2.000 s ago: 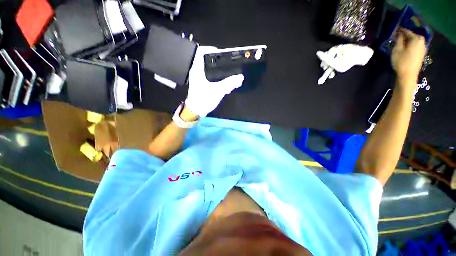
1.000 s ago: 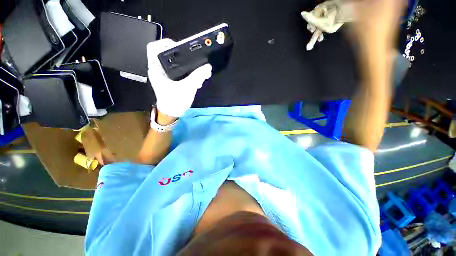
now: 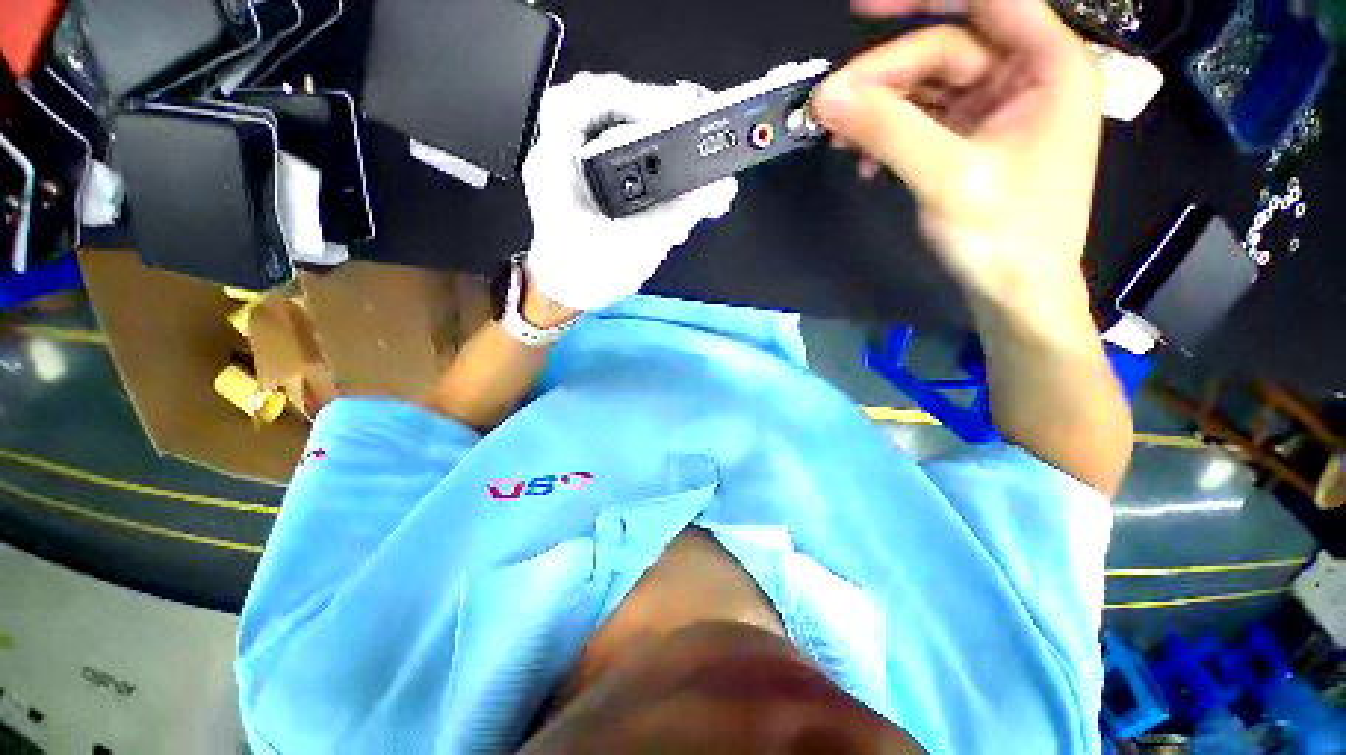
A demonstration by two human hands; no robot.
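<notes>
My left hand, in a white glove, holds a flat black set-top box unit, its port edge facing up toward me. The edge shows a round power jack, an HDMI port and a red-ringed jack. My bare right hand is at the unit's right end, its fingertips on or against the shiny threaded connector. The fingertips partly cover the connector, and whether they pinch a small part is hidden.
Several black units stand and lean at the left, with one flat unit nearer. A blue parts bin, loose white rings and another black unit are at the right. An open cardboard box is below the bench edge.
My right hand has come from the blue bin at the far right to the connector end of the unit. My left hand still holds the unit, now tilted up to the right.
</notes>
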